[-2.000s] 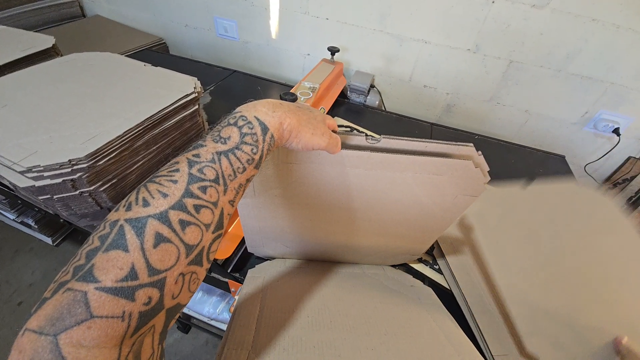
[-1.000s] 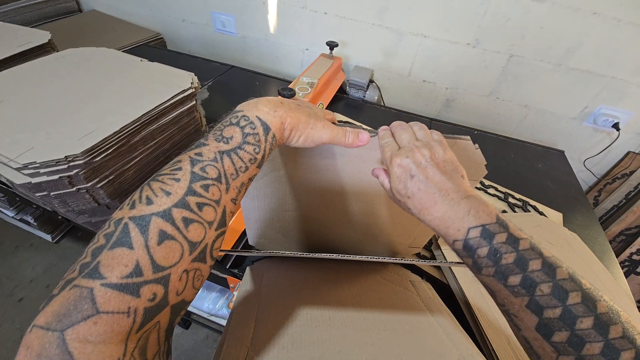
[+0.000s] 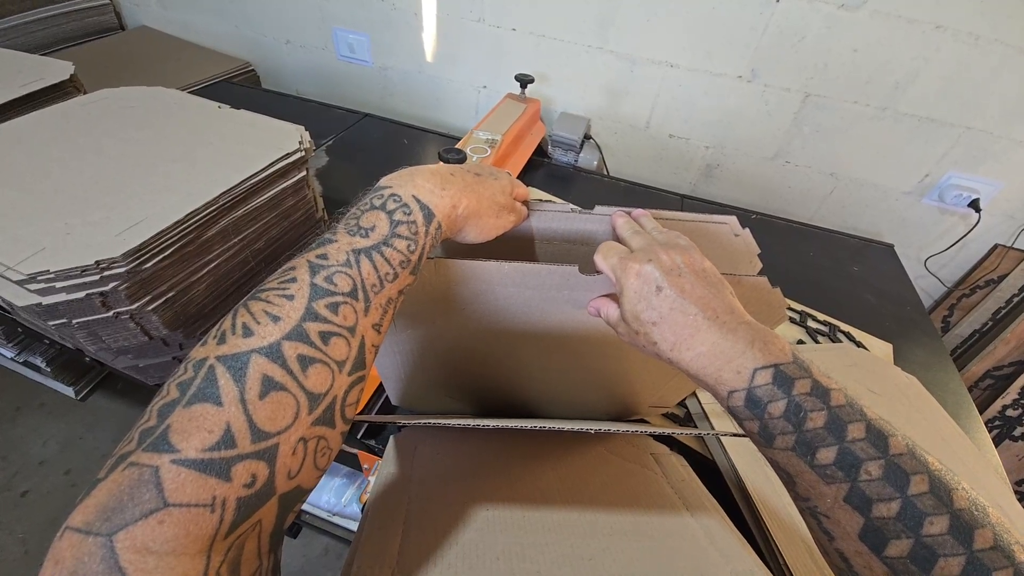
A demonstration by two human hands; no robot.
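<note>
My left hand [image 3: 480, 204] grips the upper left edge of an upright cardboard sheet [image 3: 704, 240]. Over the top edge of a nearer cardboard sheet [image 3: 512, 320] lies my right hand [image 3: 660, 284]; its thumb is on the near side, its fingertips at the sheet behind. How firmly it holds the nearer one cannot be told. A thin cardboard edge [image 3: 560, 424] runs crosswise below them. Nearest to me lies a flat cardboard piece [image 3: 544, 504].
Stacked cut cardboard blanks [image 3: 152, 176] stand at left on the black table [image 3: 808, 220]. An orange machine arm [image 3: 512, 128] with black knobs is behind my left hand. Right are a wooden die board [image 3: 876, 344], a cardboard sheet [image 3: 904, 408] and a plugged-in cable [image 3: 952, 284].
The nearer upright sheet now stands apart from the one behind it, its top edge lower in view. My right hand, out at the far right two seconds ago, is now at the sheets.
</note>
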